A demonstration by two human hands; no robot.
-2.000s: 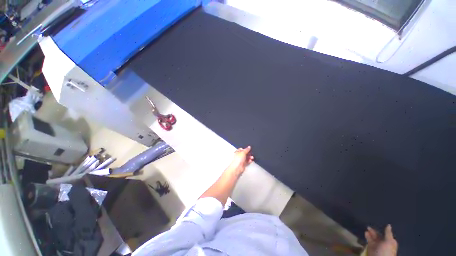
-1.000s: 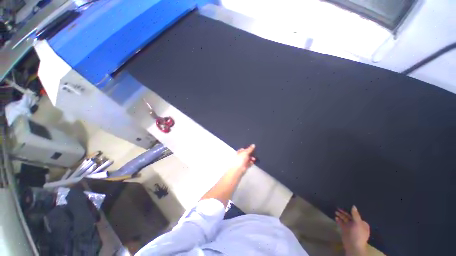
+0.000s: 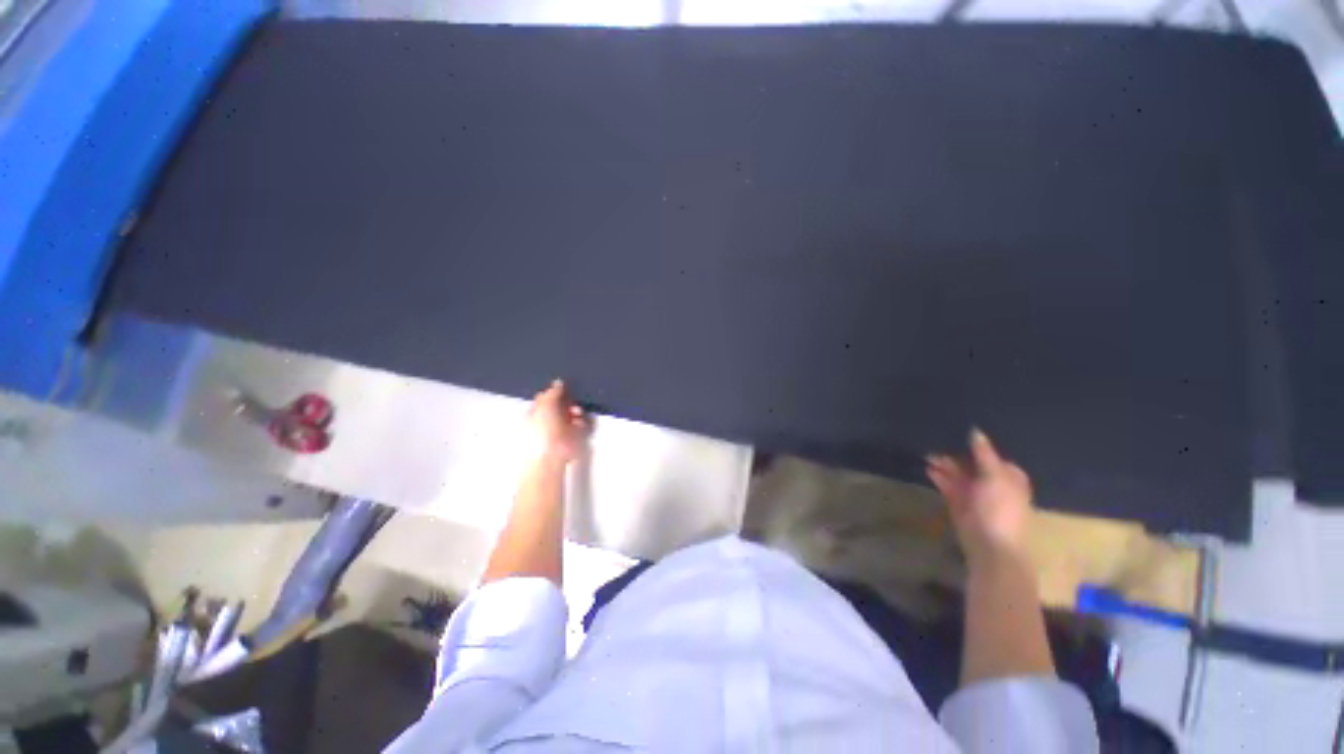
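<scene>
A long black fabric [image 3: 708, 221] lies across the view, its left end at the machine's blue hood [image 3: 89, 162]. My left hand [image 3: 559, 423] is at the fabric's near edge, left of centre, with its fingertips closed on the edge. My right hand [image 3: 985, 494] is at the same edge further right, thumb and fingers apart, touching or just over it; the fingers' undersides are hidden. Red-handled shears [image 3: 302, 423] lie on the pale table [image 3: 428, 427] beside the fabric, left of my left hand, slightly blurred.
A grey roll [image 3: 317, 567] and thin tubes [image 3: 214, 633] are at the lower left, near a pale box [image 3: 67, 633]. A metal rod with a blue part [image 3: 1135, 607] is at the lower right, below the fabric's end. Another dark fabric part [image 3: 1312, 324] shows at the far right.
The view has turned right, so the fabric now runs nearly level and its right part shows. My right hand has moved up to the fabric's edge. My left hand stays at the edge.
</scene>
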